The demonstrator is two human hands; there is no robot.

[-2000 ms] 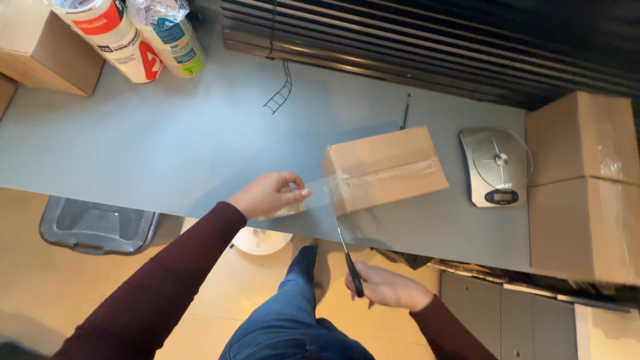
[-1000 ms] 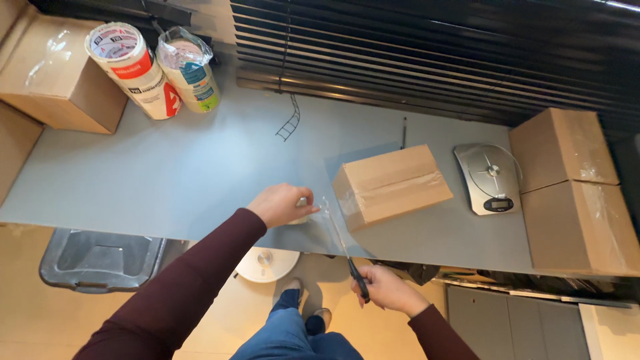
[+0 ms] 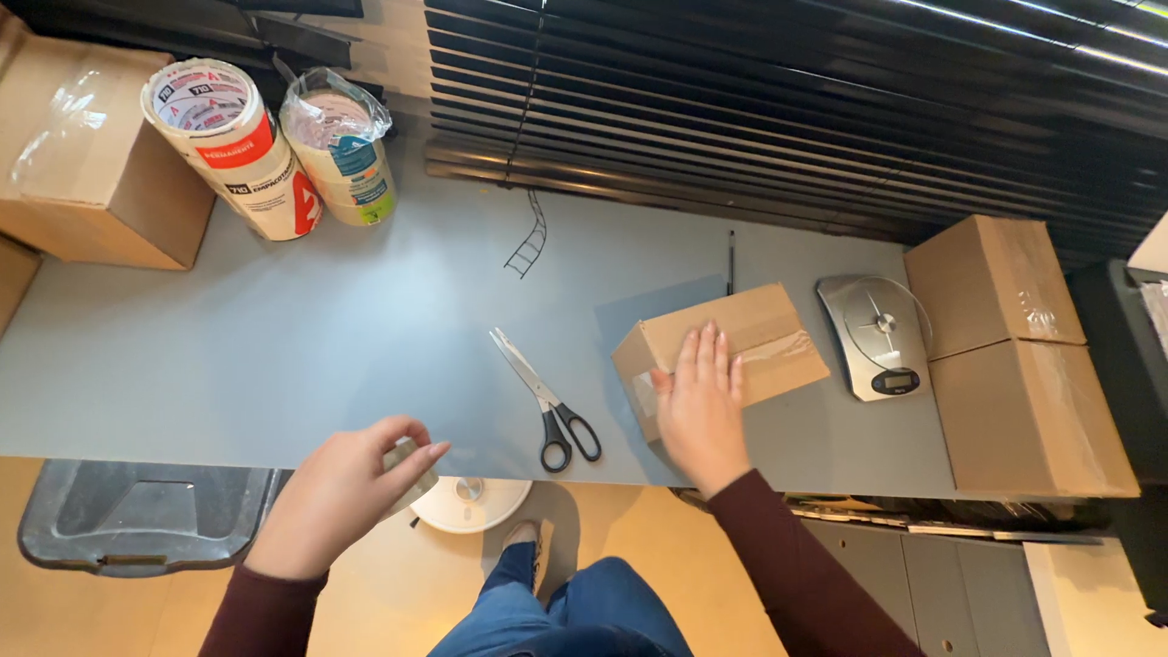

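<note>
My left hand is closed around a roll of clear packing tape at the table's front edge. My right hand lies with its fingers flat on top of a cardboard box, over the taped seam; nothing shows in its grip. Between my hands, scissors with black handles lie on the grey table, their blades slightly apart and pointing away from me. Part of the box's near side is hidden by my right hand.
A kitchen scale and stacked cardboard boxes stand at the right. Stacks of tape rolls and a larger cardboard box are at the back left. A pen lies behind the box; black blinds hang along the back.
The scissors, held in my right hand before, now lie on the table. My right hand has moved onto the box. My left hand still has the tape roll.
</note>
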